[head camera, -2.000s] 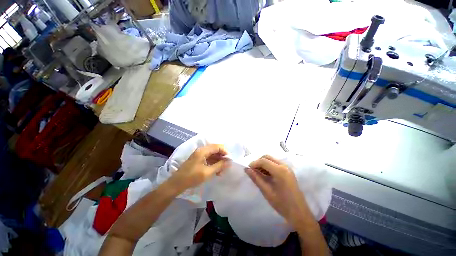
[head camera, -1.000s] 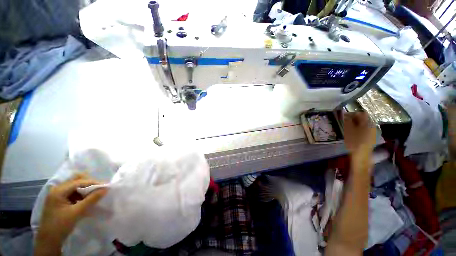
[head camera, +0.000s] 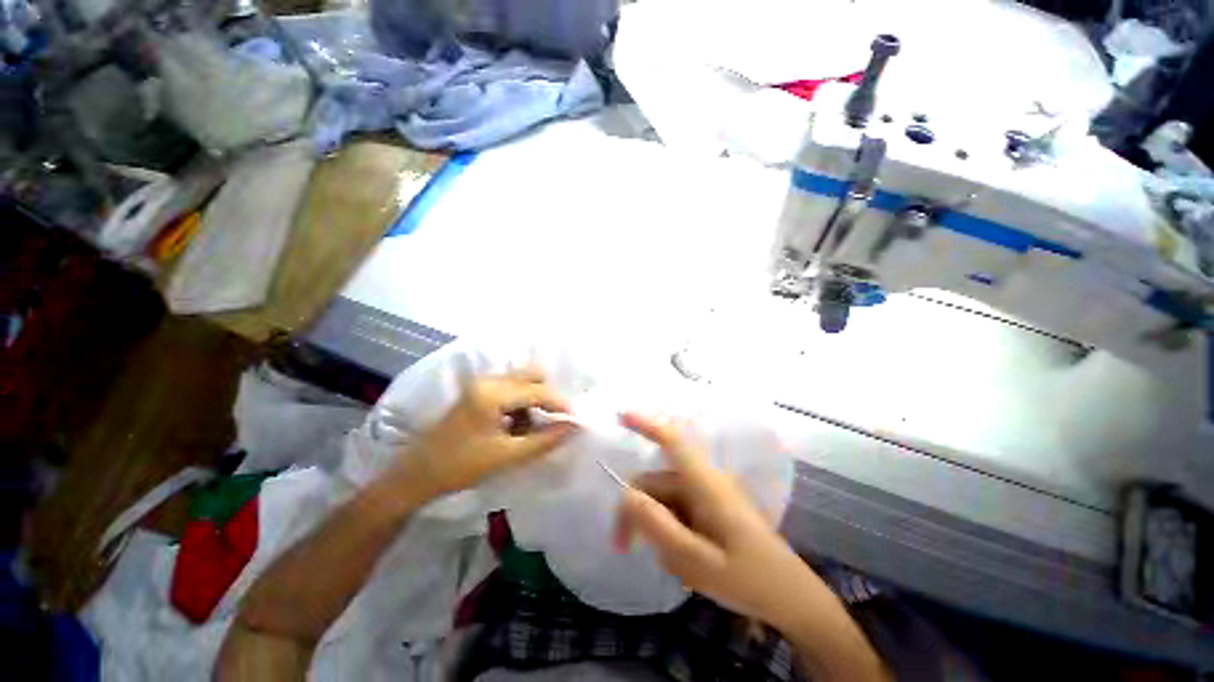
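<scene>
The white garment cloth (head camera: 599, 553) lies bunched over the table's front edge and my lap. My left hand (head camera: 486, 433) pinches a fold of it between thumb and fingers. My right hand (head camera: 699, 520) is just to the right, over the same cloth, with index finger and thumb spread. A small thin thing (head camera: 612, 474) sticks out from my right hand toward the left fingertips; blur hides what it is. The white sewing machine head (head camera: 959, 220) stands beyond, its needle area (head camera: 799, 280) away from the cloth in my hands.
White, green and red pieces (head camera: 213, 566) are heaped at lower left. Light-blue cloth (head camera: 499, 100) lies at the back left. White cloth with red (head camera: 719, 80) is behind the machine. A small dark tray (head camera: 1165, 553) is at the right edge. The grey ruler strip (head camera: 919, 540) runs along the front.
My right hand has come back from beside the small tray to the white cloth near my left hand, now with a thin thing. The view has swung back left. My left hand still pinches the cloth.
</scene>
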